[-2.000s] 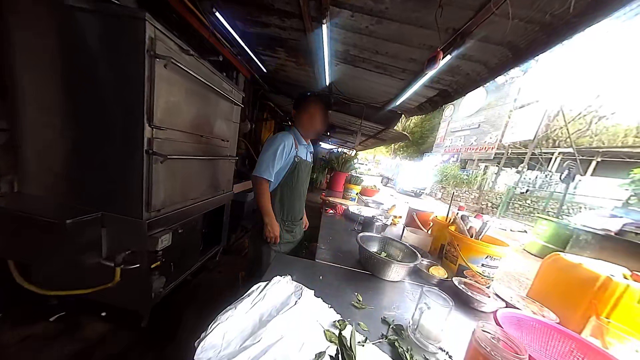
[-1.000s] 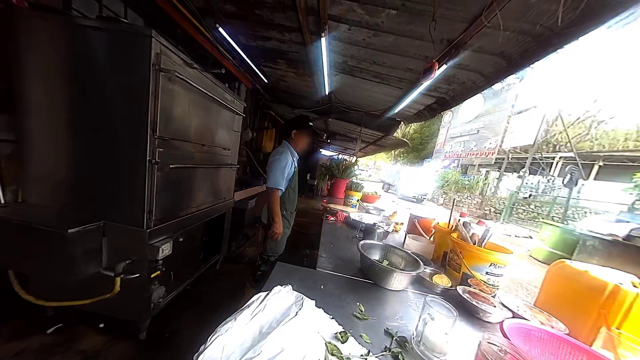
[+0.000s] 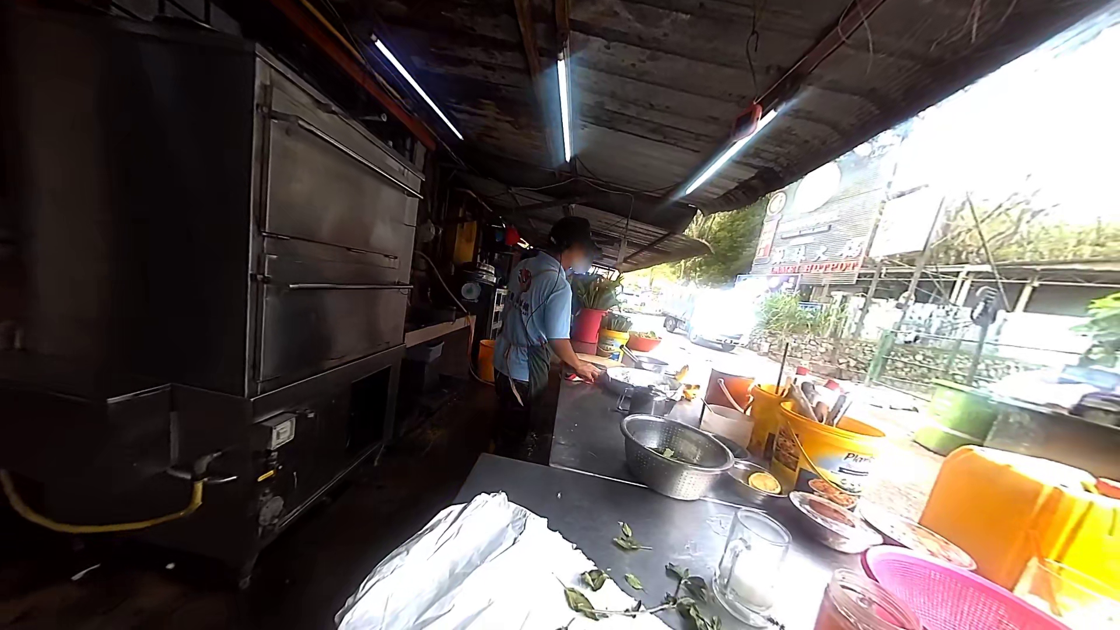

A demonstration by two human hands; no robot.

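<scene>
Neither of my hands shows in the head view. Nearest to me, a crumpled white plastic bag [image 3: 472,569] lies on the steel table, with green leafy sprigs [image 3: 687,595] on and beside its right edge. A small sprig [image 3: 627,537] rests on bare metal farther in. To the right stands a glass mug [image 3: 752,564] with something whitish in its bottom. Behind it sits a perforated metal colander [image 3: 675,459] with a little green inside. A glass jar [image 3: 862,604] with reddish contents is cut off by the bottom edge, beside a pink plastic basket [image 3: 954,591].
A co-worker [image 3: 535,306] in a blue shirt stands at the far table, a hand near pans. Yellow buckets [image 3: 827,451], one holding utensils, and small bowls [image 3: 836,522] line the right side. An orange-yellow container [image 3: 1006,507] is beyond the basket. A large steel oven [image 3: 337,227] fills the left.
The co-worker, earlier standing with arms lowered and facing more this way, has turned toward the far table and now reaches a hand over it.
</scene>
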